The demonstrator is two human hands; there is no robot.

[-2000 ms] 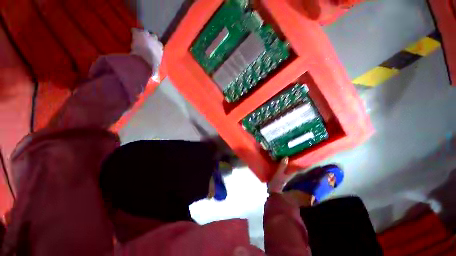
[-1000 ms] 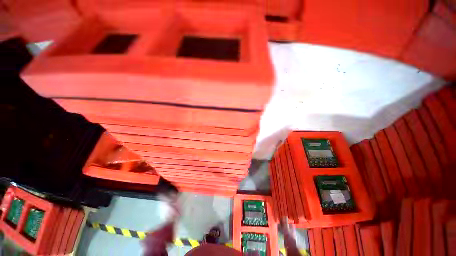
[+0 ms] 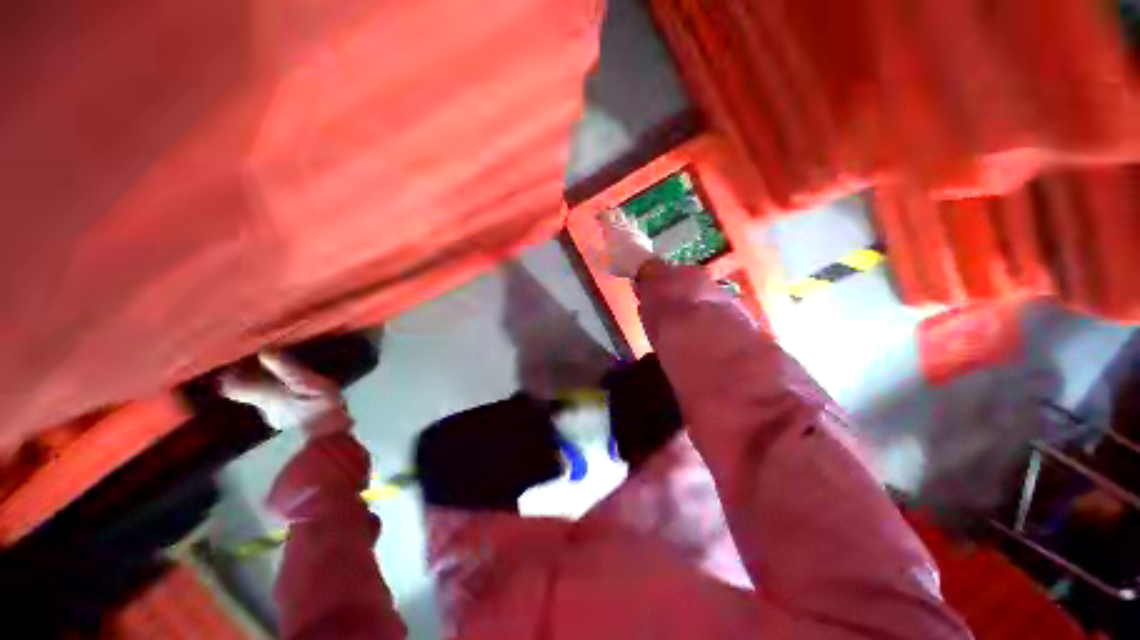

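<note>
A red-orange foam tray [image 3: 619, 301] lies low, right of centre. A green circuit board [image 3: 695, 213] sits in its far pocket; part of another shows in the near pocket, mostly hidden by my right sleeve. My right hand [image 3: 625, 244] is on or over the tray's left part, beside the far board; its grip is unclear. My left hand [image 3: 285, 395] is at the left, by the lower edge of a large red-orange mass [image 3: 313, 163], with fingers spread. The picture is blurred, and I cannot tell whether the left hand touches it.
Red-orange stacks [image 3: 800, 100] stand at the upper right. Grey floor with yellow-black tape [image 3: 838, 271] shows beside the tray. A metal rack [image 3: 1069, 513] is at the lower right. Dark and red-orange items lie at the lower left. My legs and feet show at the bottom centre.
The view has swung from the tray with two boards, past tall stacks, and down again. My right arm now reaches forward over a tray; my left hand is apart from it at the left.
</note>
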